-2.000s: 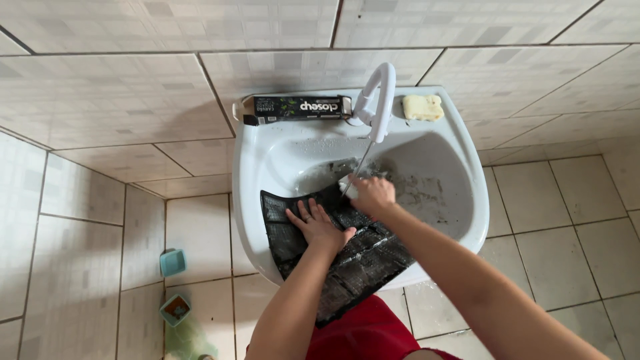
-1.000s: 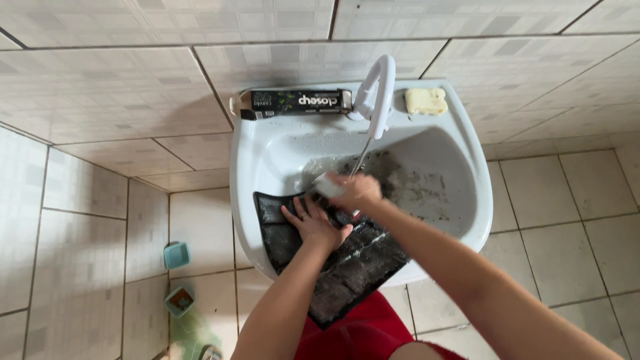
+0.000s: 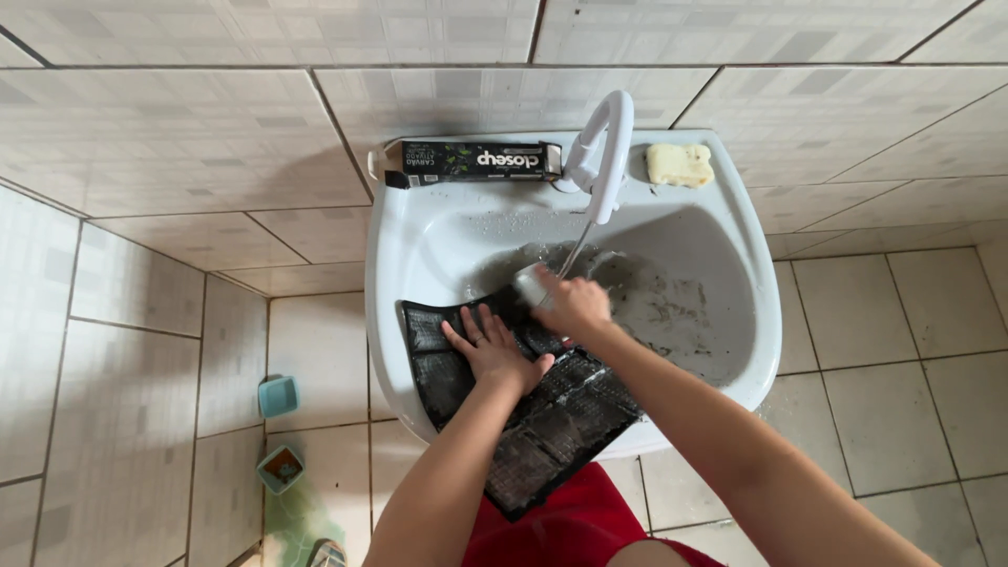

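A black rubbery mat with a grid of panels (image 3: pixel 543 449) lies slanted over the front left rim of the white washbasin (image 3: pixel 768 315), its upper part in the bowl. My left hand (image 3: pixel 496 354) is spread flat on the mat, fingers apart. In my right hand (image 3: pixel 579 307) is a whitish block or brush (image 3: pixel 532 283), blurred, at the mat's upper edge; its exact kind cannot be told. Water runs in a thin stream from the white curved faucet (image 3: pixel 613 157) beside this hand. Grey, dirty water with dark bits covers part of the bowl.
Along the basin's back ledge lie a black Closeup toothpaste box (image 3: pixel 480 161) and a worn cream soap bar (image 3: pixel 679 164). Tiled wall rises behind. On the floor at left are two small light-blue containers (image 3: pixel 279 396), one with brown contents (image 3: pixel 281 470).
My right hand, holding the whitish object, has shifted slightly between frames near the mat's upper edge. My left hand stays spread on the mat.
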